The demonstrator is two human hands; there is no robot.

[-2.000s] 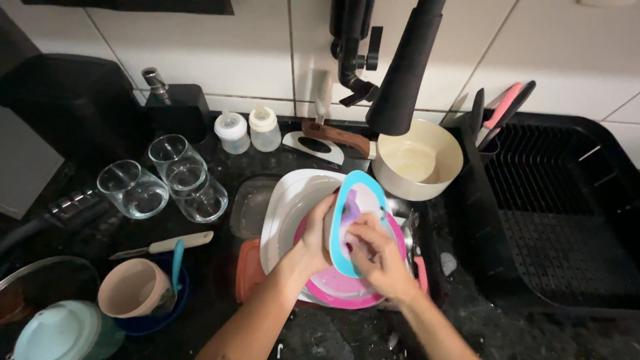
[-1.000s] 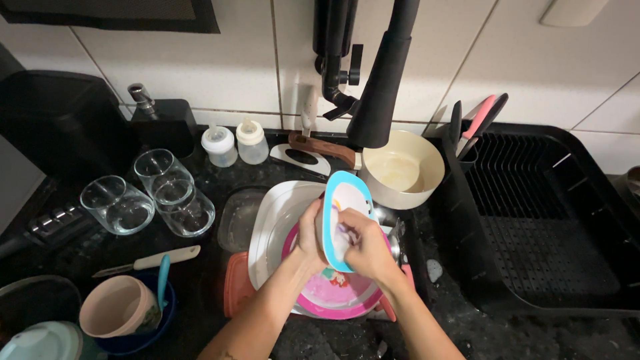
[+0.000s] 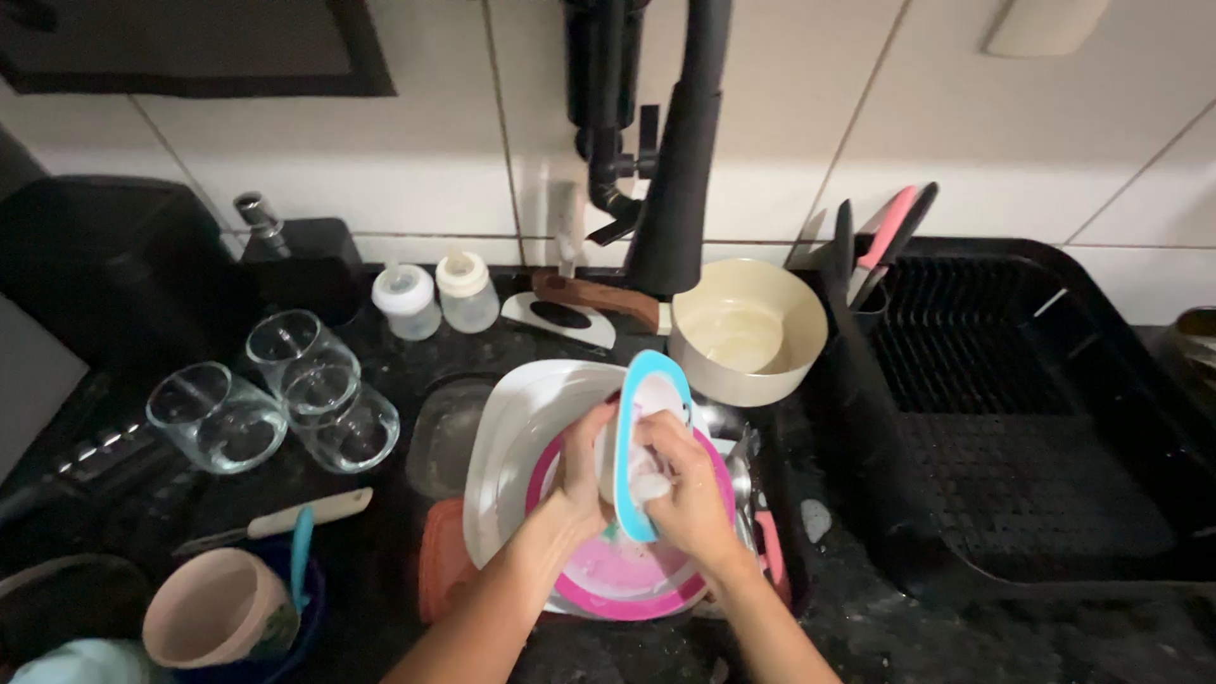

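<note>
My left hand (image 3: 578,463) grips a small white bowl with a light-blue rim (image 3: 627,456) from its outer left side, the bowl tilted on edge. Inside it, my right hand (image 3: 686,484) has its fingers bent against the inner face, over suds or something whitish; whether it holds a sponge or cloth I cannot tell. Beneath both hands lies a pink-rimmed plate (image 3: 638,606), resting on a larger white dish (image 3: 489,461) in the sink. Cutlery (image 3: 743,475) shows at the right of the dishes, and an orange-red plastic item (image 3: 443,560) at the left.
A black faucet (image 3: 674,190) hangs above the sink. Behind stand a cream saucepan (image 3: 749,332) and two baby bottles (image 3: 465,293). Drinking glasses (image 3: 217,418) and a pinkish cup (image 3: 220,608) are at left. A black dish rack (image 3: 1007,475) occupies the right, with knives (image 3: 888,228) at its corner.
The blue-rimmed bowl has turned more edge-on to the view. My right hand's fingers have shifted within it, while my left hand keeps its grip.
</note>
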